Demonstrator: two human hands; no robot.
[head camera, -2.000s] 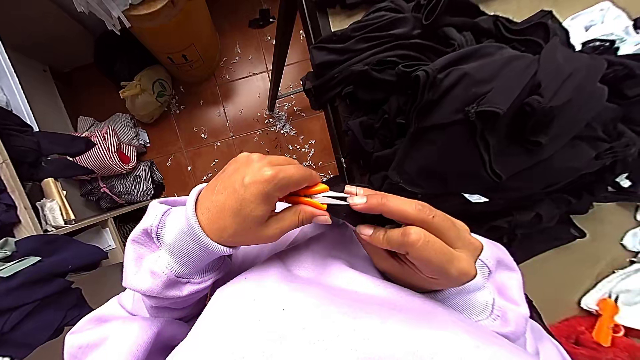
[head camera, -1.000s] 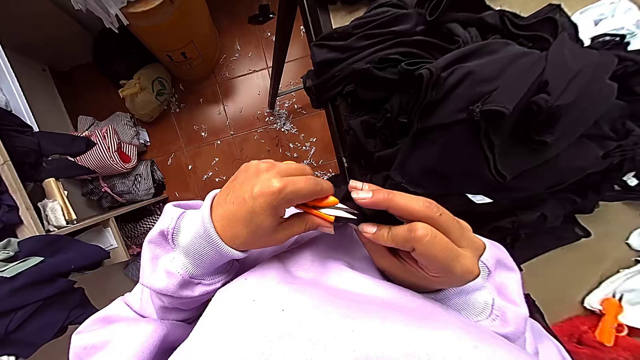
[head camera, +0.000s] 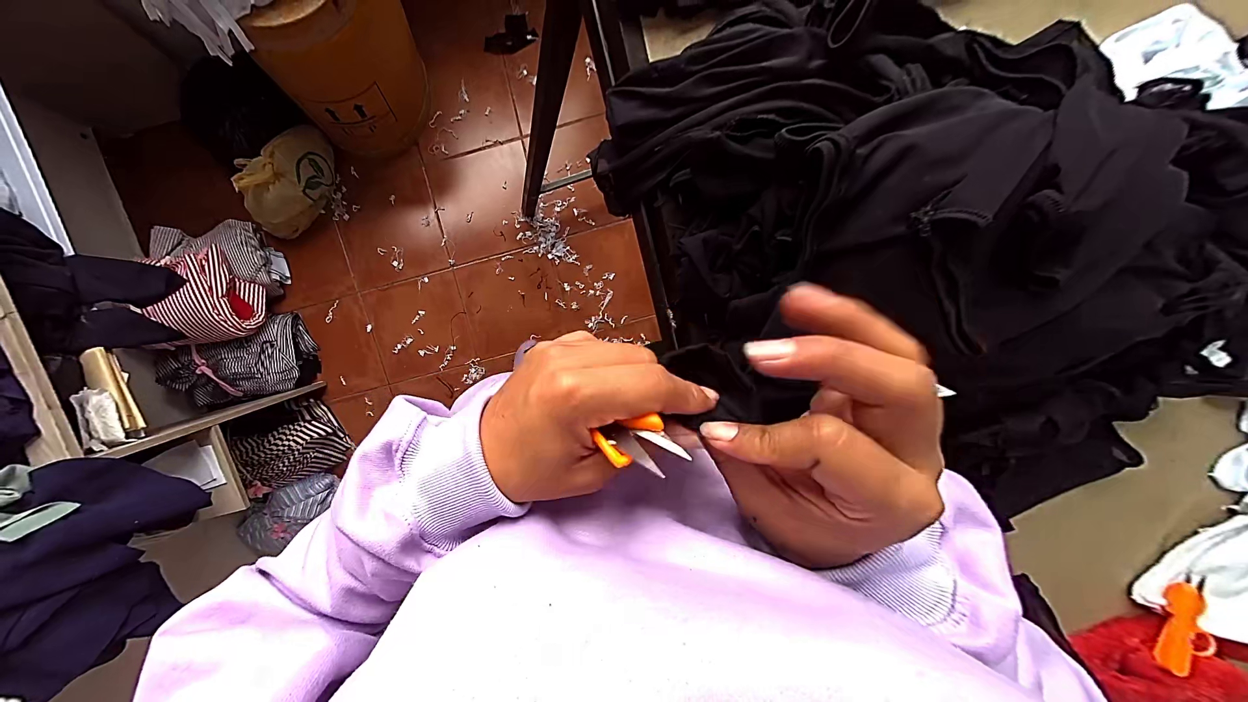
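My left hand holds orange-handled thread snips low in its palm, their two blades apart and pointing down to the right. Its thumb and forefinger side reaches the edge of a black garment. Across from it, my right hand has its thumb near the left fingertip, with the other fingers raised and spread, one of them blurred. Whether the right hand still pinches any cloth cannot be told. Behind both hands, the black fabric runs toward a large heap of black garments.
Orange snips lie on red cloth at the lower right, beside white cloth. A dark table leg stands on the tiled floor, among thread scraps. Folded striped garments fill the left shelf; behind stands a yellow barrel.
The snips, whose blades were at the black cloth between both hands, have tipped down away from it in my left hand. My right hand's fingers have lifted and spread.
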